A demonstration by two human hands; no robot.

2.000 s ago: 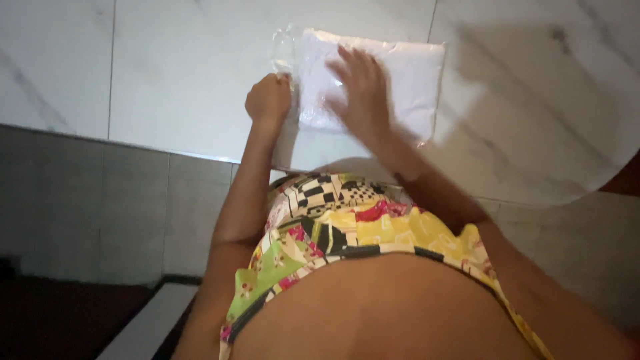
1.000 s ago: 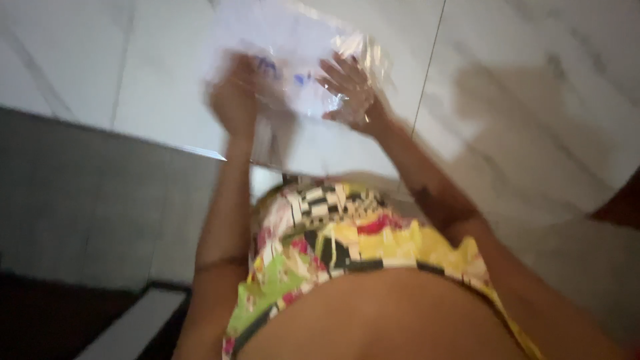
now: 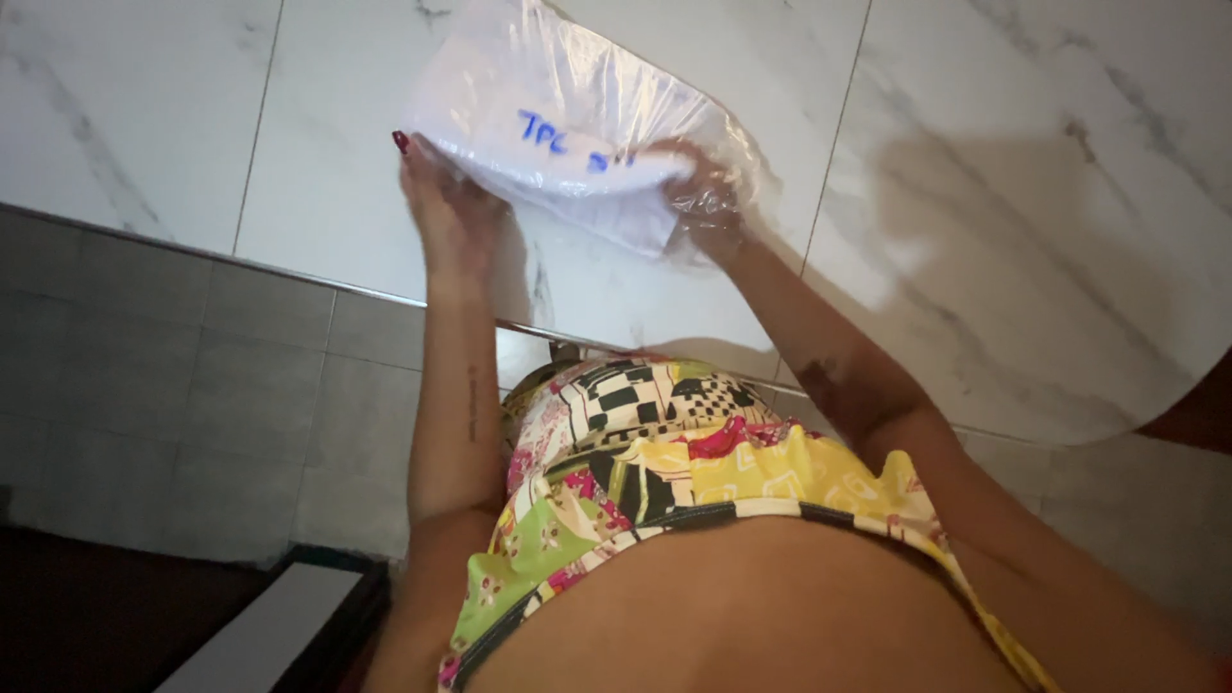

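A clear plastic bag (image 3: 597, 67) with folded white cloth-like material (image 3: 568, 159) inside is held up over the white marble-look counter. Blue handwriting shows on it. My left hand (image 3: 452, 207) grips the bag's lower left edge, its fingers partly hidden behind it, one red nail showing. At the right end, my right hand (image 3: 707, 197) holds the bag, its fingers seen through or under the crinkled plastic.
The veined tile counter (image 3: 962, 289) spreads across the top, with a metal-trimmed front edge and a rounded right corner. Grey floor tiles (image 3: 192, 385) lie below left. A dark-framed pale panel (image 3: 269, 626) stands at the bottom left.
Two seconds ago the bag lay flat on the counter with my right hand over it. It is now lifted and tilted between both hands, and blue writing shows.
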